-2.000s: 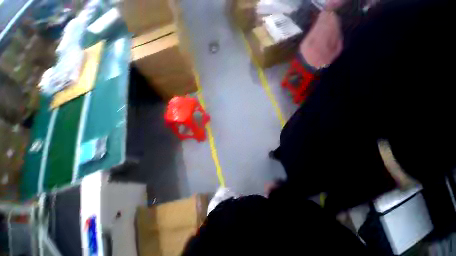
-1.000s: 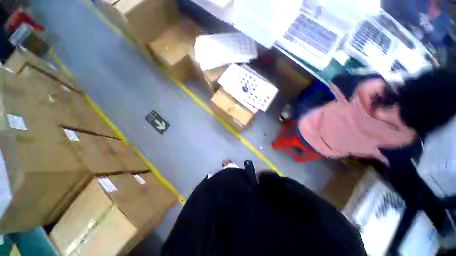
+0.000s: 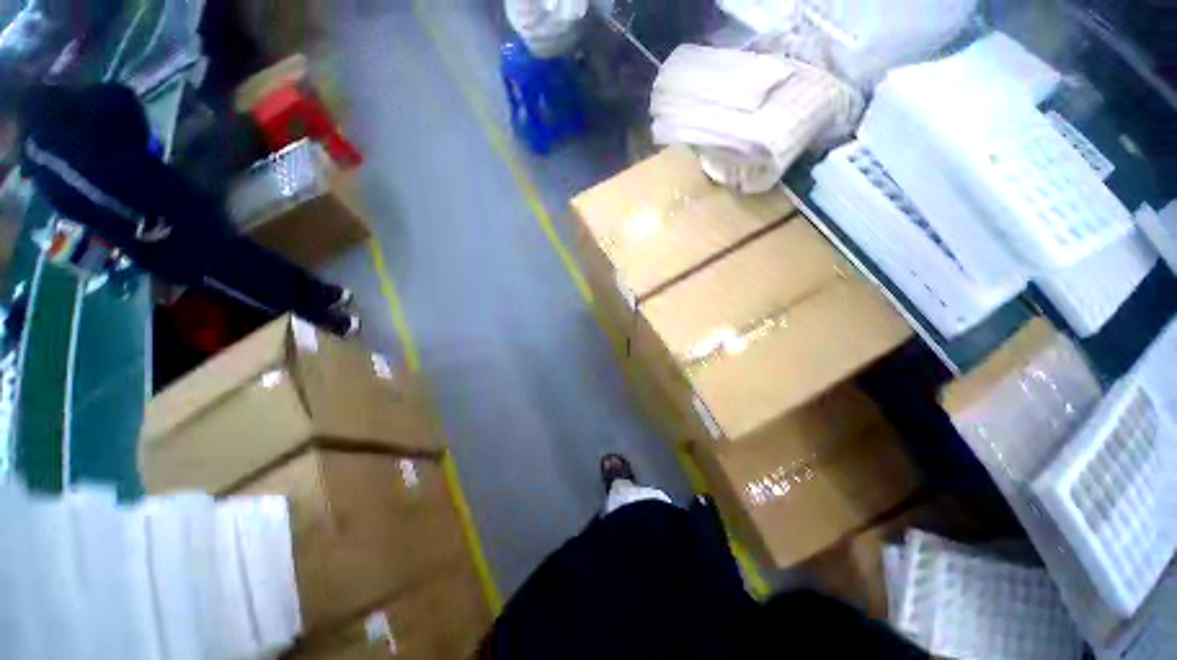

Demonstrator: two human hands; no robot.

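Note:
Neither of my hands shows; only my dark clothing and one foot are at the bottom middle. Nearest on the right, closed brown cartons (image 3: pixel 781 338) with shiny tape are stacked beside the aisle. More brown cartons (image 3: pixel 368 496) with small white labels stand on the left. A stack of white sheets or trays (image 3: pixel 149 574) is at the lower left edge. White grid trays (image 3: pixel 1116 477) lie at the right, one on an open carton, and another white tray (image 3: pixel 975 600) is low at the right.
The grey aisle (image 3: pixel 484 297) runs ahead between yellow lines. A green bench (image 3: pixel 110 374) is at the left with a person in dark clothes (image 3: pixel 155 213) beside it. White tray stacks (image 3: pixel 955 181) and a pale bundle (image 3: pixel 736 110) lie on the right bench. A blue stool (image 3: pixel 540 97) stands ahead.
The view has moved along the aisle and turned. The person in pink and the floor arrow are out of view; a person in dark clothes, taped cartons and a blue stool now show.

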